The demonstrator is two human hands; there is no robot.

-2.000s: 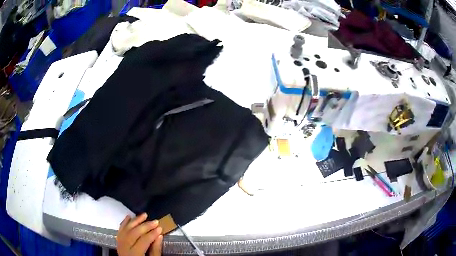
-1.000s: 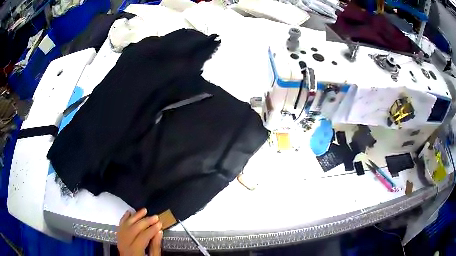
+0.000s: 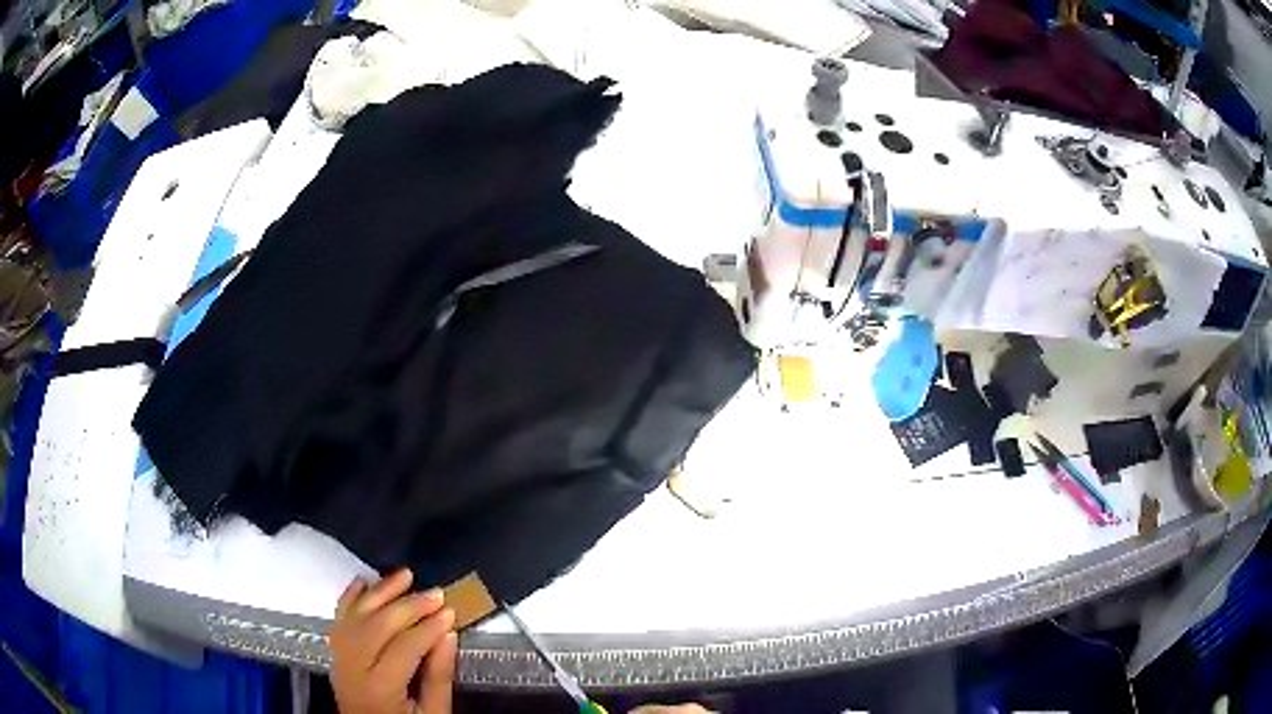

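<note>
Large black garment panels (image 3: 460, 321) lie creased on the white table, with a narrow grey-black strip (image 3: 530, 265) on top. My left hand (image 3: 394, 644), at the front table edge, holds a small tan-brown card template (image 3: 469, 600) against the panels' lower corner. Scissors (image 3: 547, 653) point up at that corner, right beside the card. Their blades cross the table edge, and a bit of green handle shows at the bottom rim. A sliver of my right hand (image 3: 670, 709) shows beside the handle; most of the hand and its grip are cut off.
A white sewing machine (image 3: 1004, 237) stands at the right. Near it lie a blue oval piece (image 3: 905, 368), black scraps (image 3: 1021, 374) and a pink-and-blue tool (image 3: 1077, 488). A thin tan curl (image 3: 693, 492) lies beside the panels. A ruler tape (image 3: 837, 639) runs along the front edge.
The scissors have shifted slightly right and down at the handle end; their green handle and a sliver of my right hand now show. The card stays at the cloth corner in my left hand.
</note>
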